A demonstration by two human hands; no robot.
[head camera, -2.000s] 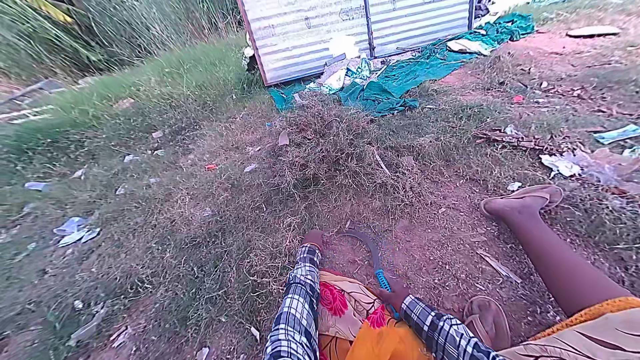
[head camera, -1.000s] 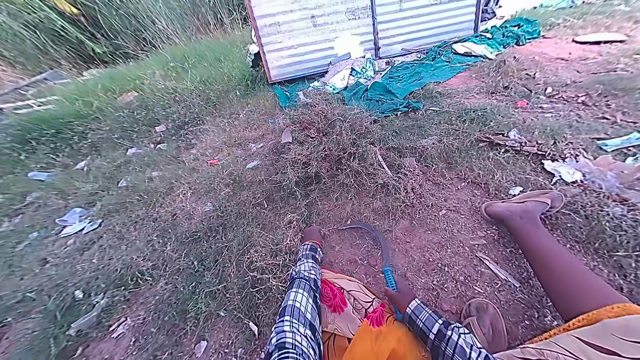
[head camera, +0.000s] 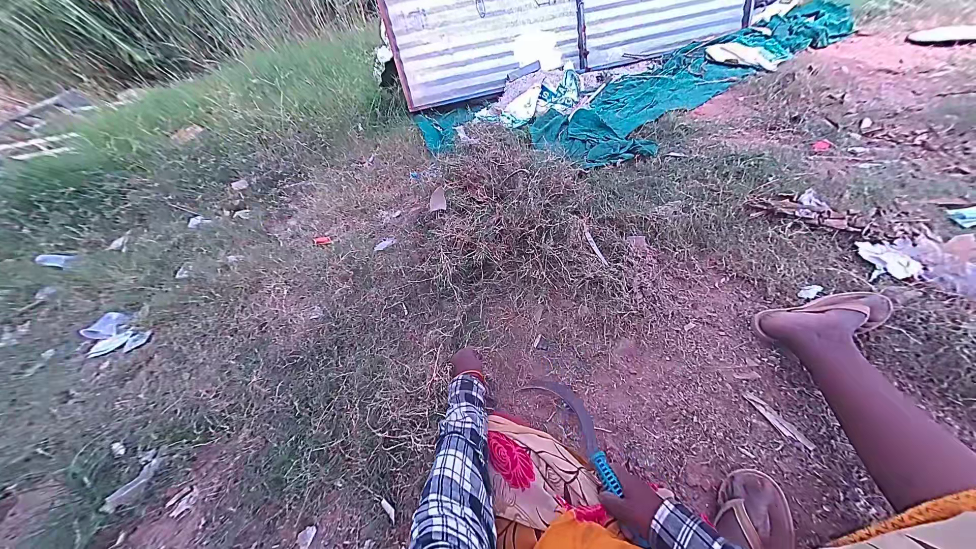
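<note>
My right hand point(head camera: 634, 499) is closed around the blue handle of a sickle point(head camera: 583, 419). The curved blade points up and left, over bare soil just right of my left wrist. My left hand point(head camera: 466, 361) reaches down to the edge of the dry, tangled grass point(head camera: 404, 366); its fingers are hidden, so whether it grips any stems is unclear. Beyond both hands rises a heap of dry grass point(head camera: 511, 221). Patterned cloth with red flowers point(head camera: 512, 460) lies over my lap between my forearms.
Corrugated metal sheets point(head camera: 488, 46) stand at the back, with green netting point(head camera: 595, 133) along their base. My sandalled feet point(head camera: 820, 324) are at the right. Plastic scraps point(head camera: 114, 335) litter the grass at left, and more white litter point(head camera: 888, 259) lies at far right.
The sickle's blade has swung slightly away from the spot beside my left hand since the earliest frame. My left hand stays low at the grass edge.
</note>
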